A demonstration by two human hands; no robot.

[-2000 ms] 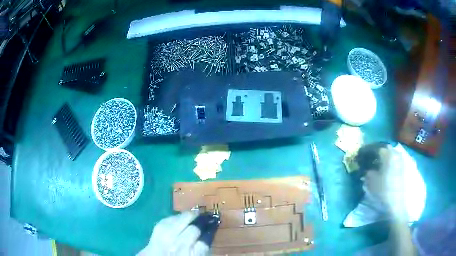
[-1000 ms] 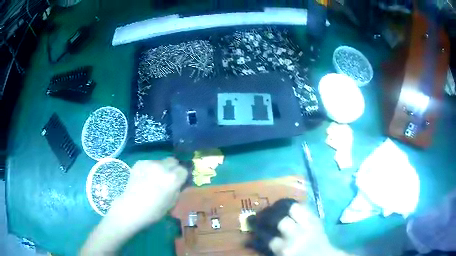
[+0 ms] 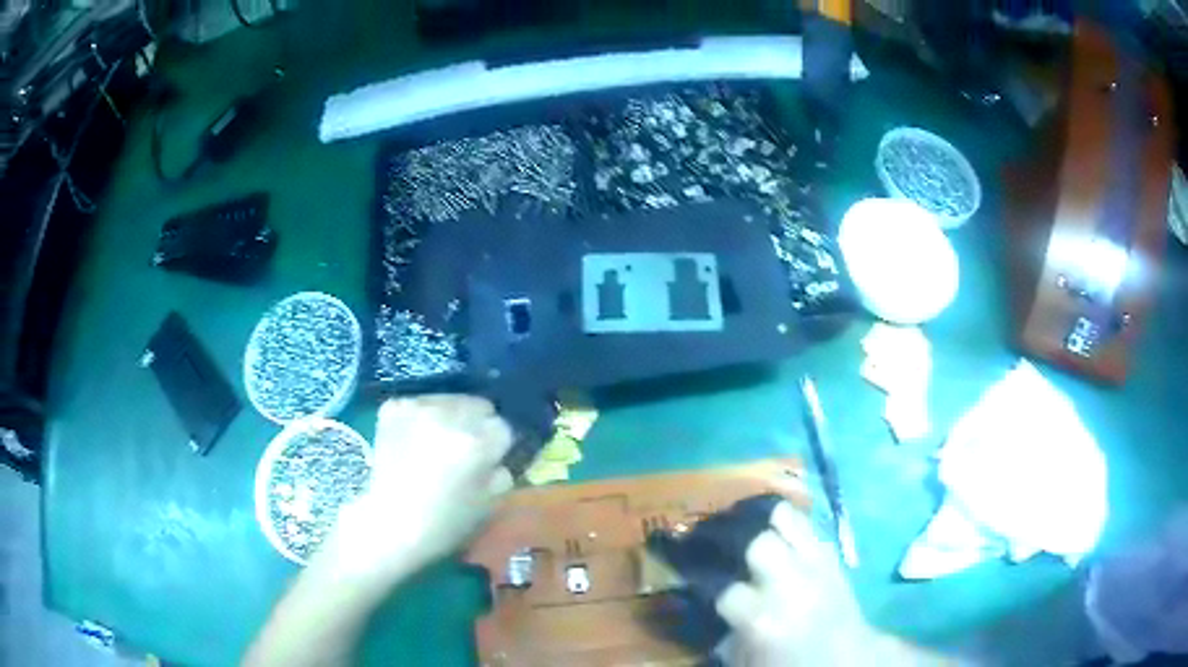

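Observation:
The orange-brown assembly jig (image 3: 560, 632) lies at the bottom centre, with a small silver piece (image 3: 520, 566) and a transistor (image 3: 577, 577) on its left part. My left hand (image 3: 437, 469), black on the fingertips, is at the left edge of the cream-yellow pads (image 3: 560, 450) above the jig. Whether it grips one is hidden. My right hand (image 3: 795, 586), also with black fingertips, is over the jig's right part. A yellowish piece (image 3: 655, 568) shows at its fingertips, where the other transistor's legs also show. The fingers hide whether it holds anything.
A black jig plate (image 3: 547, 352) with a pale insert lies on the parts tray (image 3: 586, 170). Two round dishes (image 3: 302, 358) and black heat sinks (image 3: 189, 384) are at left. Tweezers (image 3: 829, 476), more yellow pads (image 3: 899, 378), a white bag (image 3: 1023, 469) and another orange-brown jig (image 3: 1094, 235) are at right.
My left hand has moved from the jig up to the central yellow pads. My right hand has come from the right-hand pads to the jig. The silver piece at the jig's left is now uncovered.

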